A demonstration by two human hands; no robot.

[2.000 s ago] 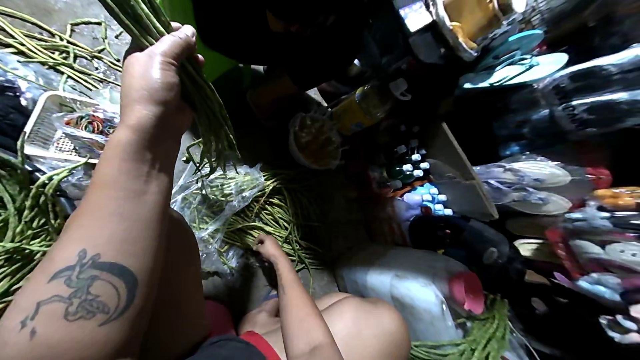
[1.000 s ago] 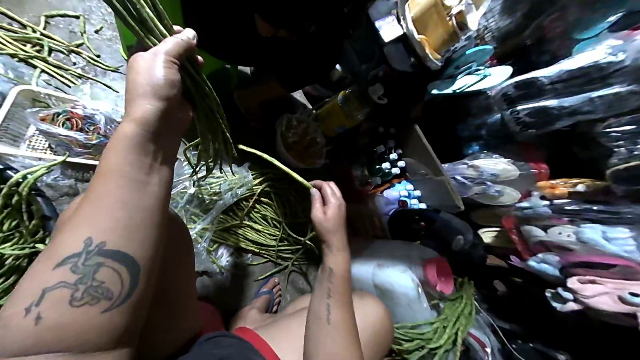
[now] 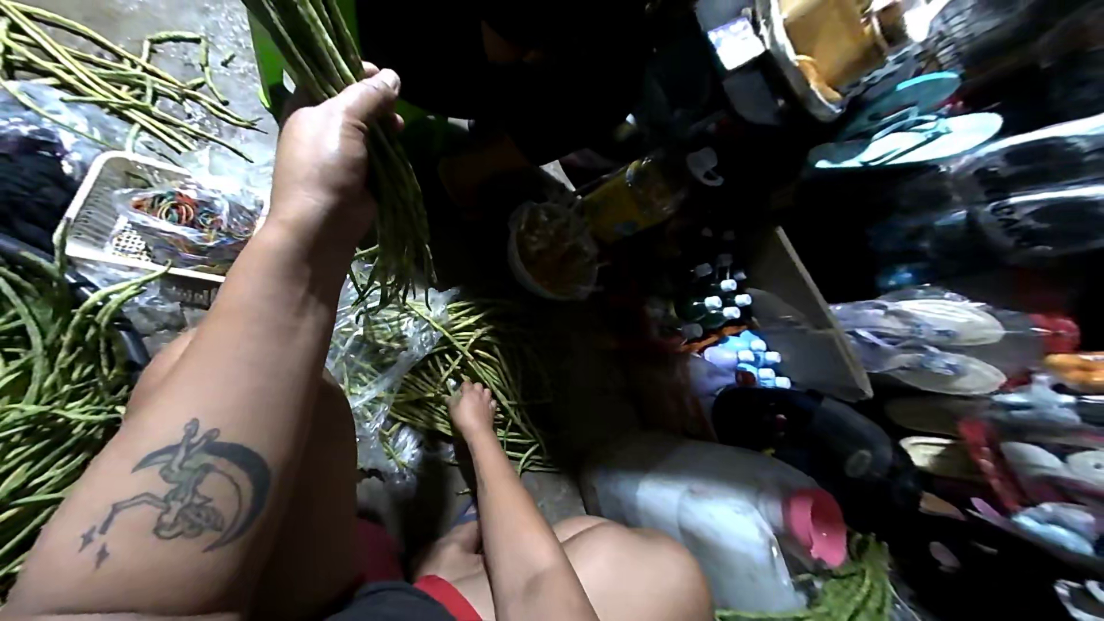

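My left hand (image 3: 332, 142), at the upper left, is closed around a bundle of long green beans (image 3: 398, 203) whose ends hang below the fist. Lower down, my right hand (image 3: 473, 407) reaches onto a pile of long beans (image 3: 448, 345) lying on and beside clear plastic (image 3: 388, 362) on the floor. Its fingertips touch the beans; whether they grip one cannot be made out.
A white plastic basket (image 3: 86, 203) holds a bag of coloured rubber bands (image 3: 177, 211). More long beans lie at the left edge (image 3: 52, 379) and upper left (image 3: 103, 78). A whitish plastic container (image 3: 690, 509) stands right of my knee; bottles and packed slippers (image 3: 940, 319) are farther right.
My right hand went from the pile up to the right holding a single bean one second ago, and is now back at the pile. My left hand keeps its bundle.
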